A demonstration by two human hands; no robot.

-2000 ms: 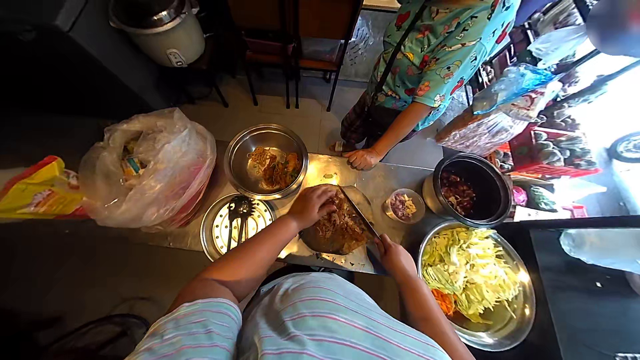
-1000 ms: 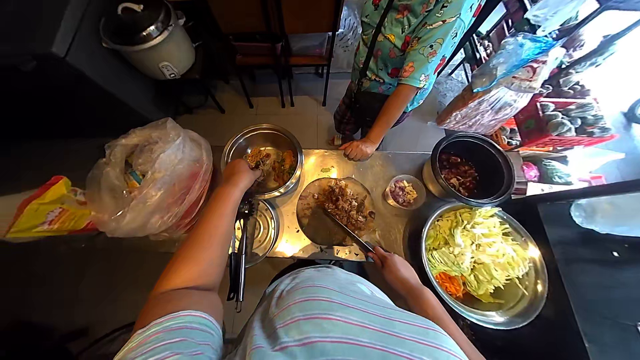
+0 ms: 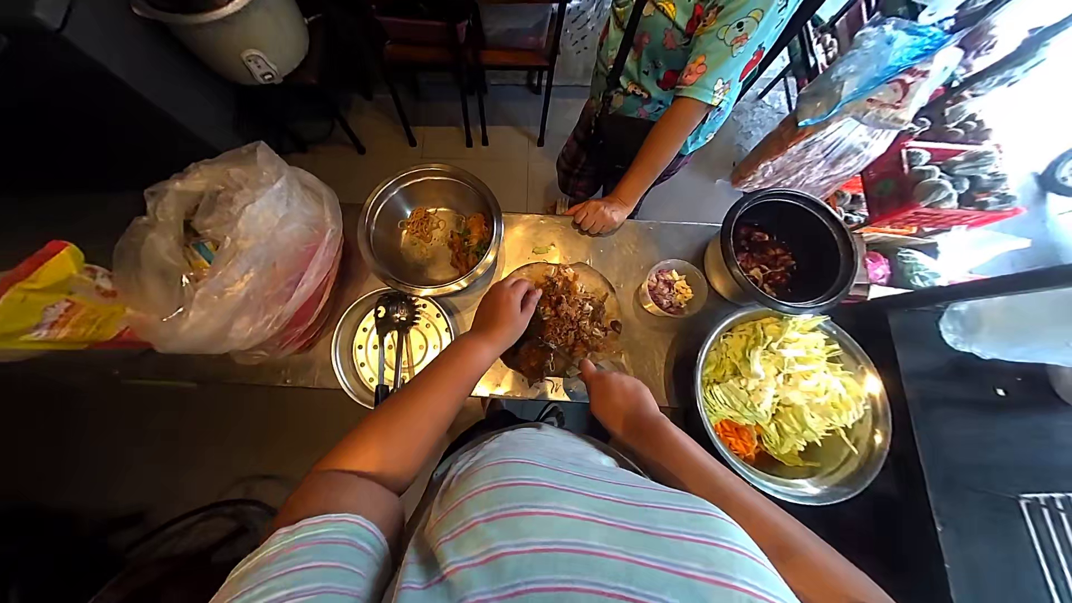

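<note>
Chopped brown food, perhaps meat (image 3: 574,314), lies heaped on a round chopping board (image 3: 603,280) on the metal counter. At the heap's left edge is my left hand (image 3: 505,314), fingers bent; whether they pinch any food is unclear. My right hand (image 3: 618,398) grips a knife at the board's lower right; the blade is mostly hidden. Up and left stands a steel bowl (image 3: 381,209) holding noodles (image 3: 422,224) and other cooked food. Below it, two dark utensils (image 3: 394,335) lie on a perforated steel plate (image 3: 431,352). A small tub of chopped onion (image 3: 670,289) stands right of the board.
A black-rimmed pot (image 3: 816,243) of dark food and a large steel basin (image 3: 875,435) of shredded cabbage (image 3: 783,385) stand to the right. A plastic bag (image 3: 234,251) is at the left. Another person's hand (image 3: 600,215) rests on the counter's far edge.
My left hand has come back from the steel bowl to the heap on the board. The knife, plainly visible a second ago, is now largely hidden at the board's lower right.
</note>
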